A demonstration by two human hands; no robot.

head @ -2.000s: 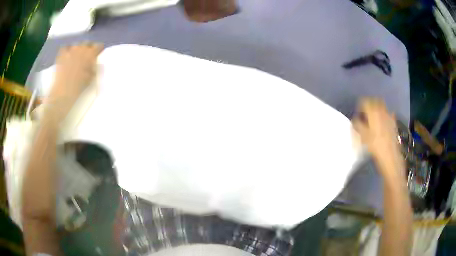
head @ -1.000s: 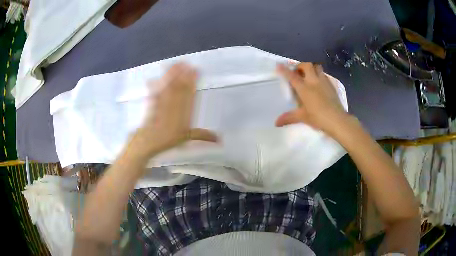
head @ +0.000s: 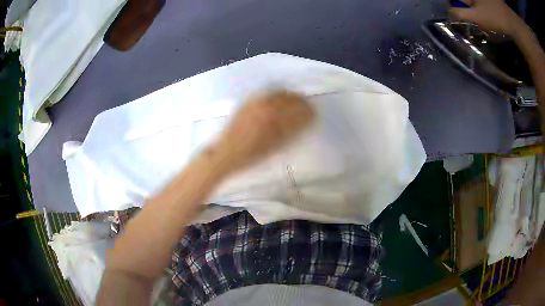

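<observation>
A white garment piece (head: pixel 352 143) lies across the grey ironing table, with a faint seam along its upper part and its near edge over the plaid-covered lap. My left hand (head: pixel 278 116) is blurred and lies over the middle of the cloth; its fingers cannot be made out. My right hand (head: pixel 487 13) is at the top right on the handle of the steam iron, partly cut off by the frame edge. The iron's shiny metal soleplate (head: pixel 472 57) is at the table's right side, its tip pointing up and left, away from the cloth.
A reddish-brown plate (head: pixel 134 24) lies at the far left of the table (head: pixel 311 27), beside stacked white pieces (head: pixel 66 54). Thread scraps (head: pixel 412 52) lie near the iron. White pieces also hang in a yellow rack (head: pixel 514 209) at the right and sit below the table at left.
My right hand has left the cloth and moved up and right to the iron, whose soleplate has shifted up and left. My left hand has moved right over the cloth.
</observation>
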